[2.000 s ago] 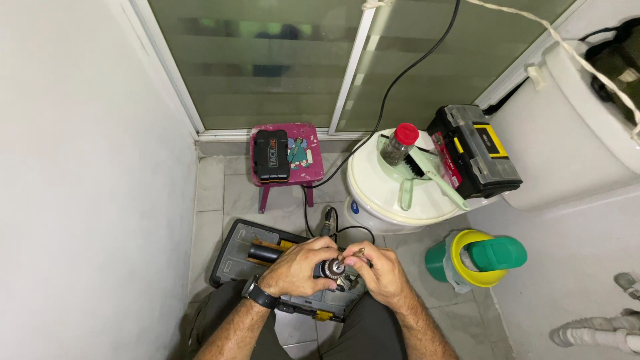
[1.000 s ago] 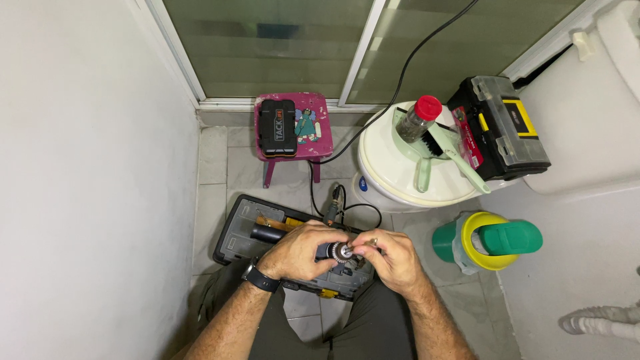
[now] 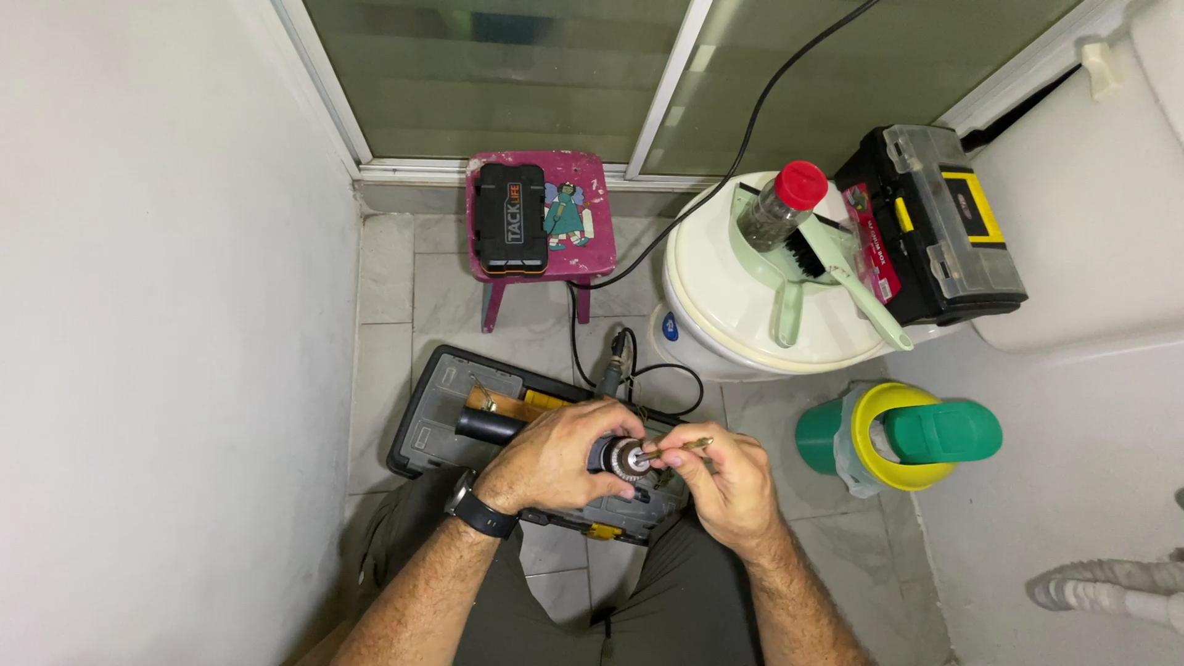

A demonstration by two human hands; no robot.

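My left hand (image 3: 560,455), with a dark watch at its wrist, is wrapped around the front of a power drill by its metal chuck (image 3: 626,458). A gold-coloured drill bit (image 3: 683,446) is pinched between the thumb and fingers of my right hand (image 3: 726,476), its inner end at the mouth of the chuck. How deep the bit sits cannot be seen. A black cylindrical handle (image 3: 488,426) sticks out left of my left hand. Beneath both hands lies a grey and black toolbox (image 3: 444,407) with yellow latches, across my lap. My left hand hides most of the drill's body.
A black Tacklife case (image 3: 511,220) lies on a pink stool (image 3: 592,199). The white round lid (image 3: 712,277) bears a red-capped jar (image 3: 780,205), a dustpan and a hand brush (image 3: 856,287), beside a black toolbox (image 3: 934,222). A green and yellow bin (image 3: 888,435) and black cable (image 3: 754,120) are nearby.
Both hands stay at the chuck, with the drill bit held against its mouth. The bit shows more plainly now, pointing out to the right. The view has shifted slightly.
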